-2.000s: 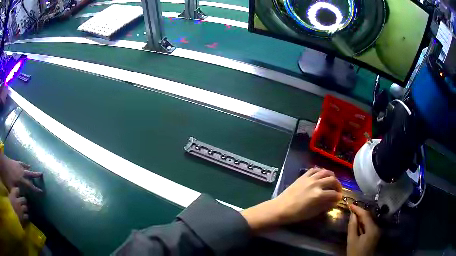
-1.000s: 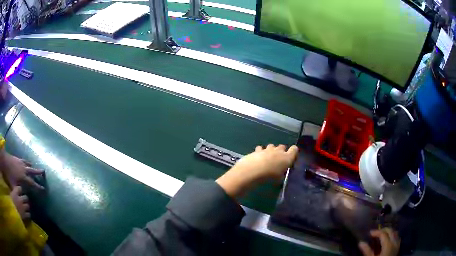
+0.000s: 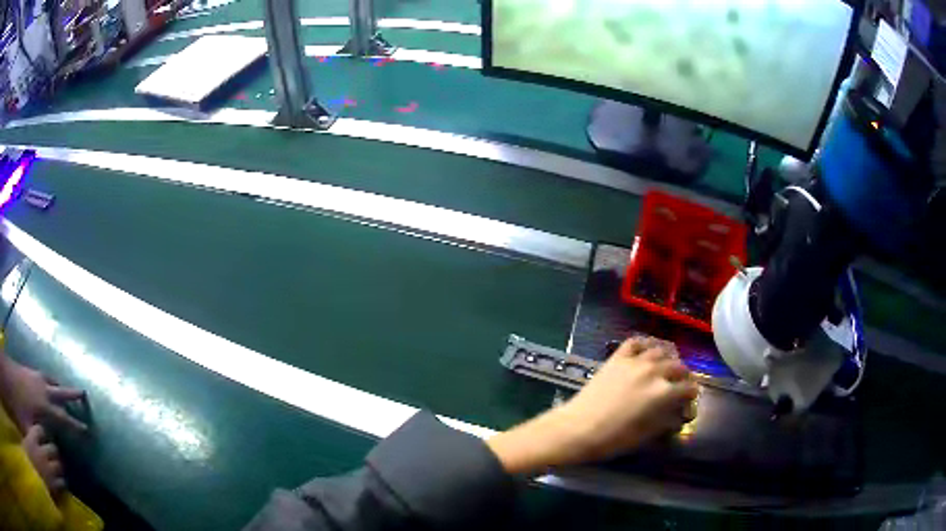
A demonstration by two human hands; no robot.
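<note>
A grey metal bar housing (image 3: 548,363) with a row of dark round holes lies with its left end over the green surface. Its right part runs under my left hand (image 3: 643,389), onto the dark base plate (image 3: 768,446). My left hand is closed around the bar's right part, with the fingertips near the yellowish glow below the microscope; the fingers hide that end. The white microscope head (image 3: 739,324) stands just right of the hand. My right hand is not in view.
A red divided bin (image 3: 687,257) with small dark pieces stands behind the plate. A monitor (image 3: 674,62) shows a blurred pale green picture. Pale rails (image 3: 311,192) cross the green surface. Another person's hands (image 3: 44,410) rest at the left edge.
The bar has moved right from the green surface, partly onto the plate, with my left hand on it. My right hand has left the picture. The monitor picture changed from rings to blurred green.
</note>
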